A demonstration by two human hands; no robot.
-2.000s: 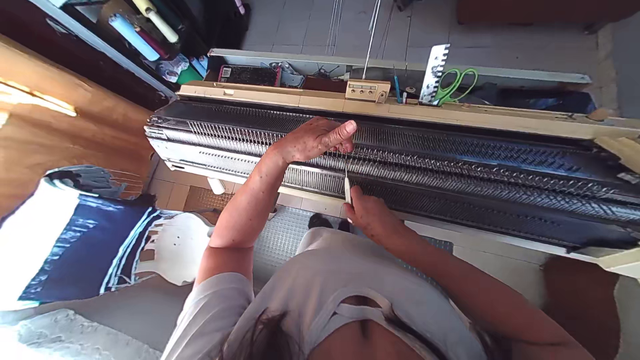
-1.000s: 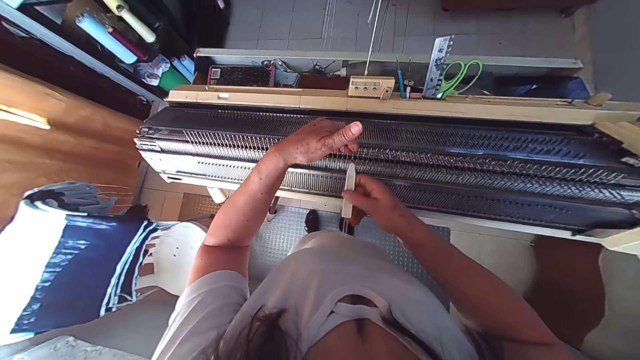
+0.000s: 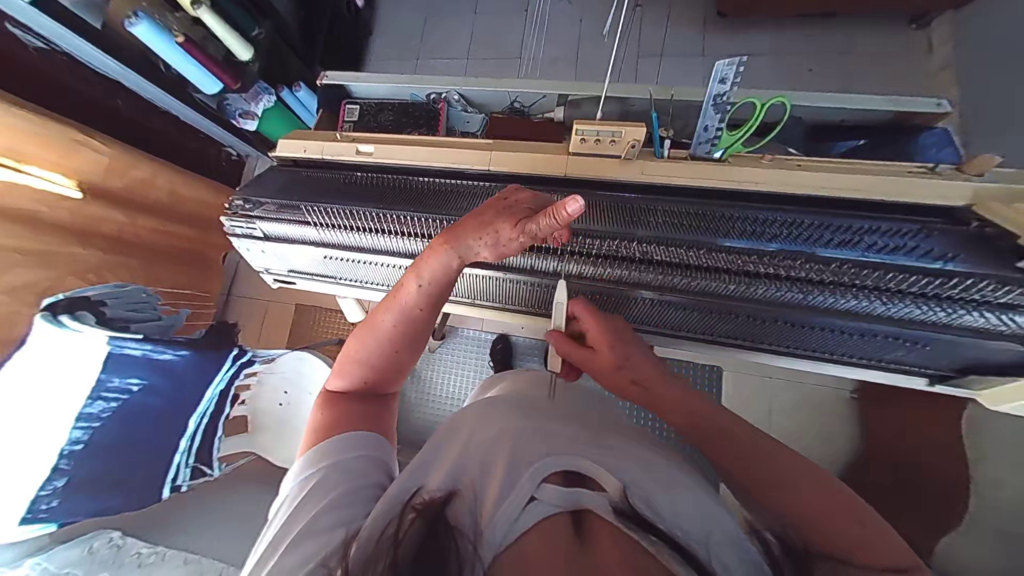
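Observation:
A double-bed knitting machine (image 3: 720, 240) with long rows of metal needles spans the view. My left hand (image 3: 512, 224) lies over the needle rows near the middle, thumb stretched out to the right; its fingers are mostly hidden, so I cannot tell whether they grip anything. My right hand (image 3: 600, 344) is closed around the pale handle of a transfer tool (image 3: 558, 320), just in front of the front bed. The tool stands upright in the view, its thin tip pointing at the needles beside my left fingertips, with thin prongs at its lower end.
Behind the beds, a tray holds green-handled scissors (image 3: 752, 128), a clear ruler (image 3: 718, 108) and a blue-handled tool (image 3: 656, 132). A beige yarn tension unit (image 3: 608, 139) sits on the rail. Yarn cones (image 3: 172, 52) stand upper left. Blue knitted fabric (image 3: 136, 424) hangs over a white chair (image 3: 280, 408).
The tool in my right hand has shifted and now stands more upright than a second or two ago. My left hand stays over the needle rows. The view has shifted slightly.

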